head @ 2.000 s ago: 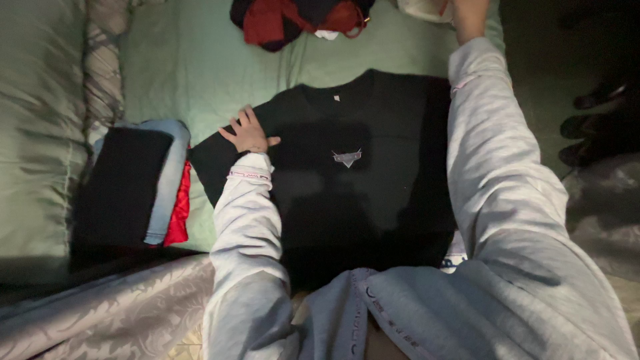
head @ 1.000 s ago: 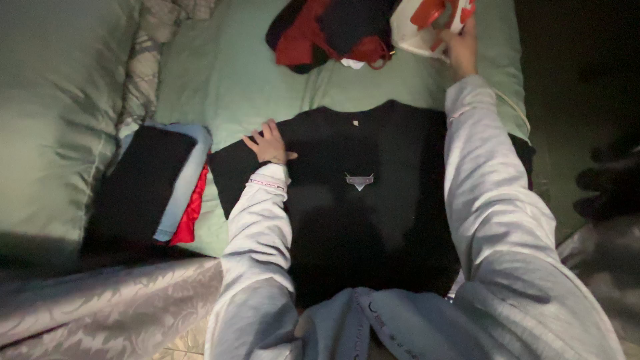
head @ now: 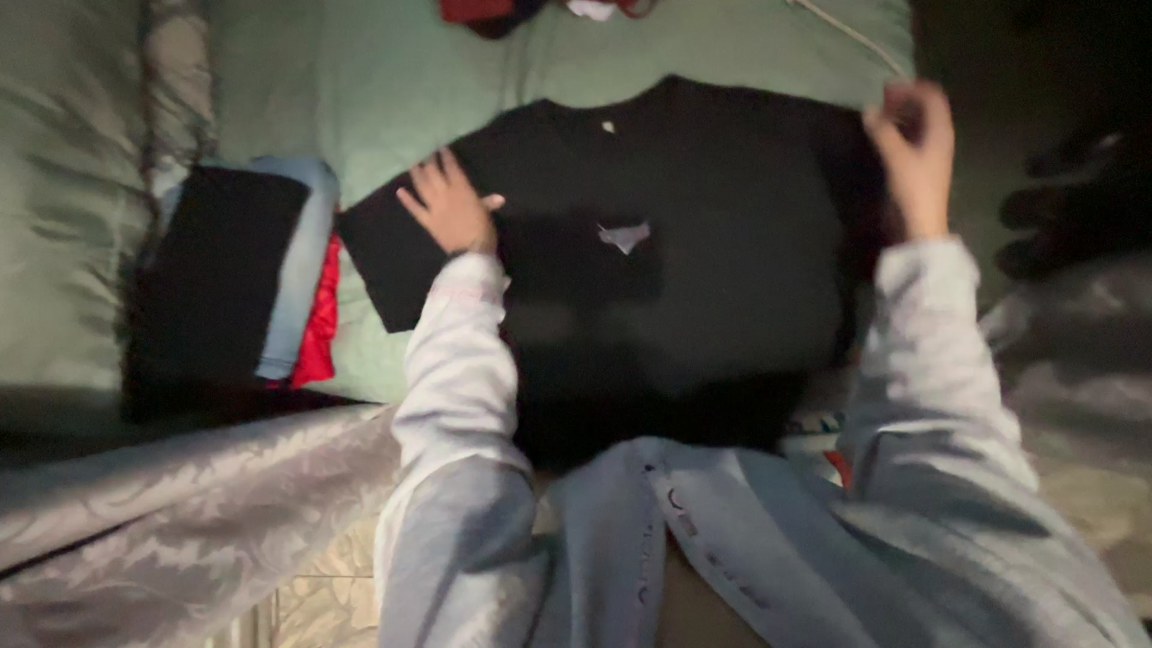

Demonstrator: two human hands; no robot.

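A black T-shirt (head: 720,225) with a small chest emblem (head: 625,236) lies spread on a green sheet, its collar away from me. Flat on its left sleeve rests my left hand (head: 450,202), fingers apart. My right hand (head: 918,153) is at the shirt's right sleeve, near the bed's right edge, fingers curled and blurred; whether it grips the fabric cannot be told. The shirt's hem is hidden in shadow and behind my front.
Left of the shirt is a stack of folded clothes, with a black piece (head: 220,270), light blue denim (head: 301,270) and red fabric (head: 321,315). Dark red and black clothing (head: 477,11) lies at the far edge. A pale cord (head: 850,36) runs at the upper right.
My right hand was at a white and orange iron beyond the collar one second ago; it has come down to the right sleeve. The iron is out of view now. My left hand stays on the left sleeve.
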